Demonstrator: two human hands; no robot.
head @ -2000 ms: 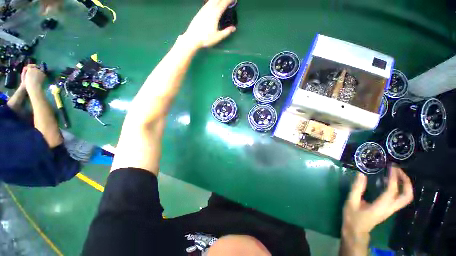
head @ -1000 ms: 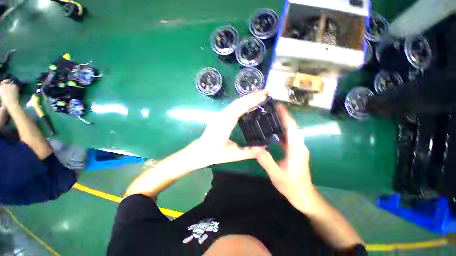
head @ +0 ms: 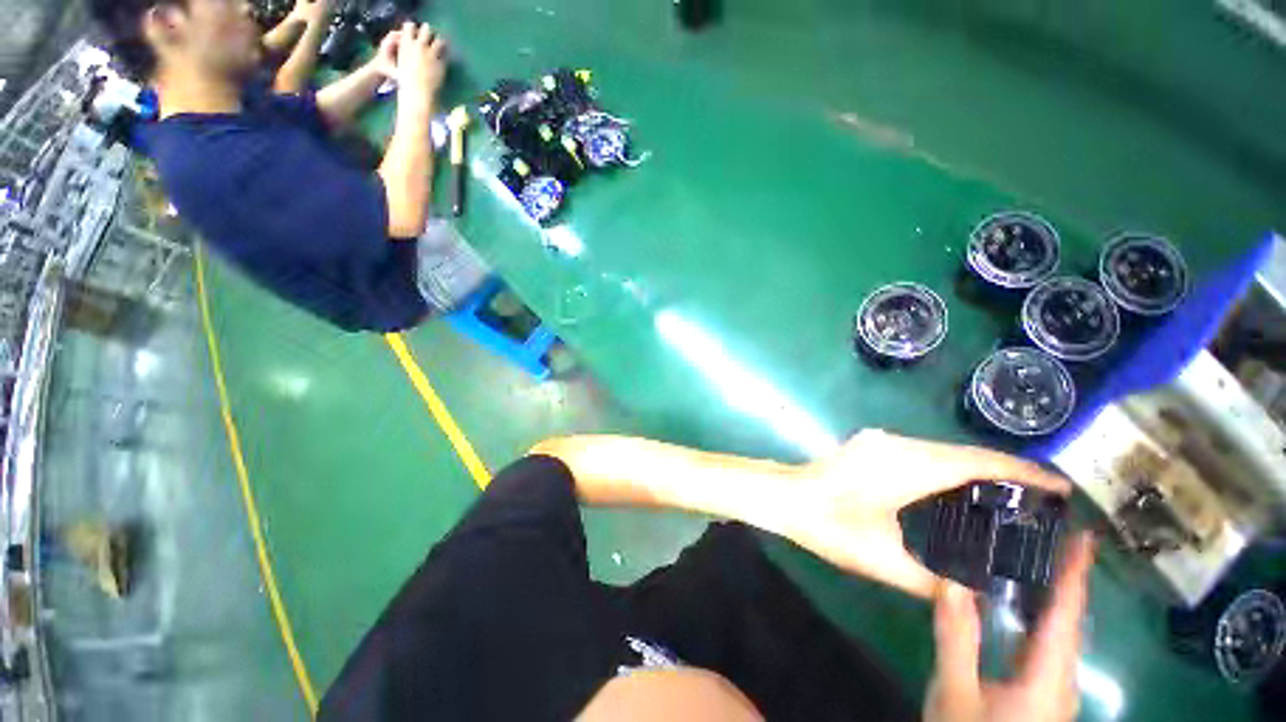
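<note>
A black ribbed cylindrical unit (head: 991,536) is held between my two hands above the bench's near edge, at the lower right. My left hand (head: 903,501) grips it from the left, with the fingers along its top. My right hand (head: 1018,656) touches it from below and the right, and is partly cut off by the bottom edge. Several black cylindrical units with silver-ringed faces stand beyond it, one of them a little apart (head: 903,322).
The white screw feeder (head: 1178,487) with blue sides is at the right edge, with another unit (head: 1251,635) below it. Wired subassemblies (head: 553,138) lie at the upper left near a seated person (head: 275,198). A blue stool (head: 505,332) is beside that person.
The view has swung left, so the feeder and units sit farther right. Both hands still hold the black unit, brought together from apart in the earliest frame.
</note>
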